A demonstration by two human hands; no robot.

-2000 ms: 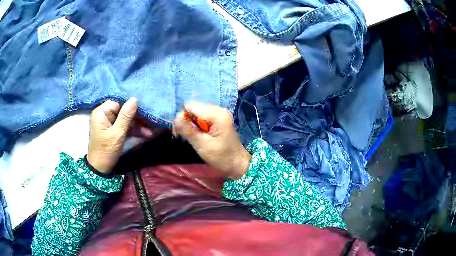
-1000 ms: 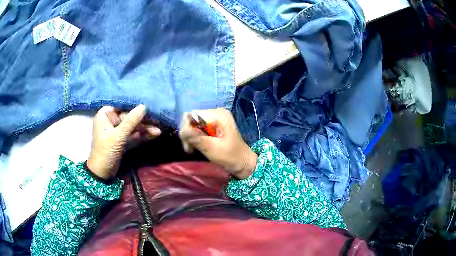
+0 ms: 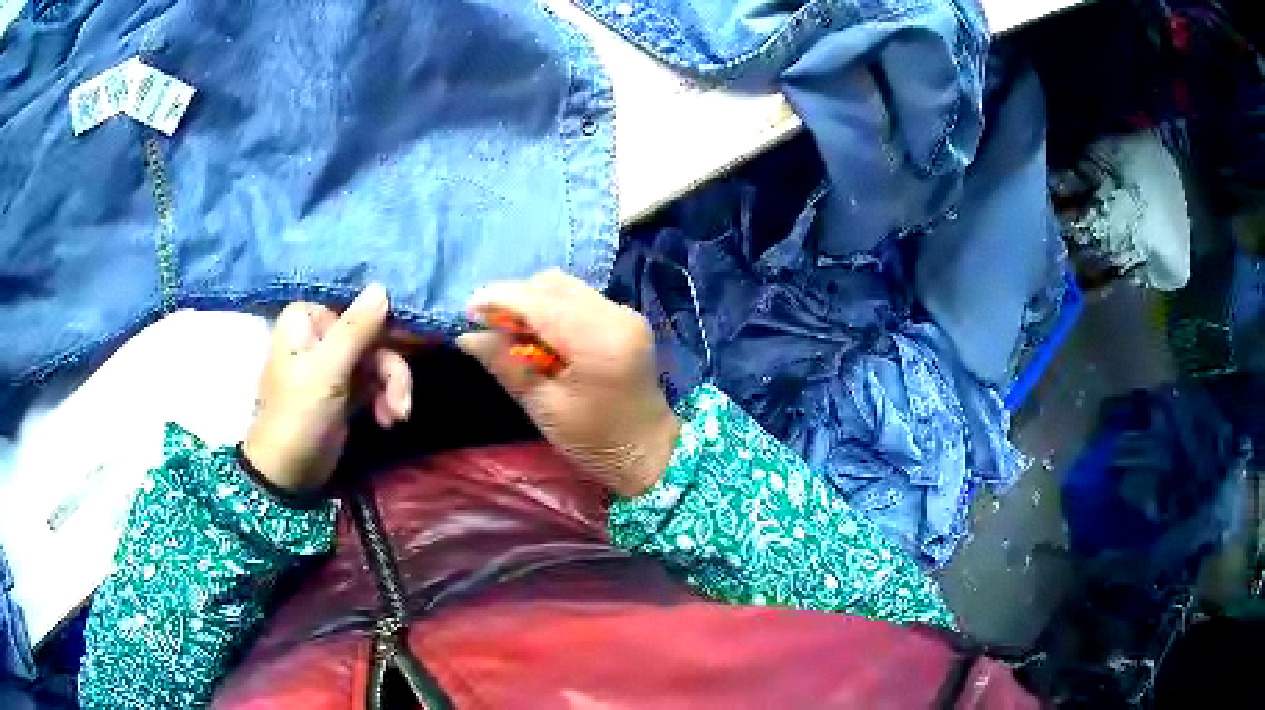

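A blue denim shirt (image 3: 361, 167) lies spread at the upper left, with two white care labels (image 3: 132, 97) near the yellowish side seam (image 3: 162, 208). My left hand (image 3: 322, 375) pinches the dark curved hem (image 3: 250, 294) between thumb and fingers. My right hand (image 3: 576, 368) is closed around the orange thread snips (image 3: 525, 343) and is at the hem to the right of my left hand. The snips' blades are hidden or blurred. Loose threads are too small to tell.
Another denim shirt (image 3: 888, 97) hangs over the edge of the white table (image 3: 701, 132). Crumpled denim (image 3: 832, 388) is heaped below at the right, beside a bright blue rim (image 3: 1043, 347). A white object (image 3: 1145, 208) and dark cloth are at the far right.
The shirt and its labels have shifted slightly left. My right hand with the snips has moved slightly left, closer to my left hand, which stays at the hem.
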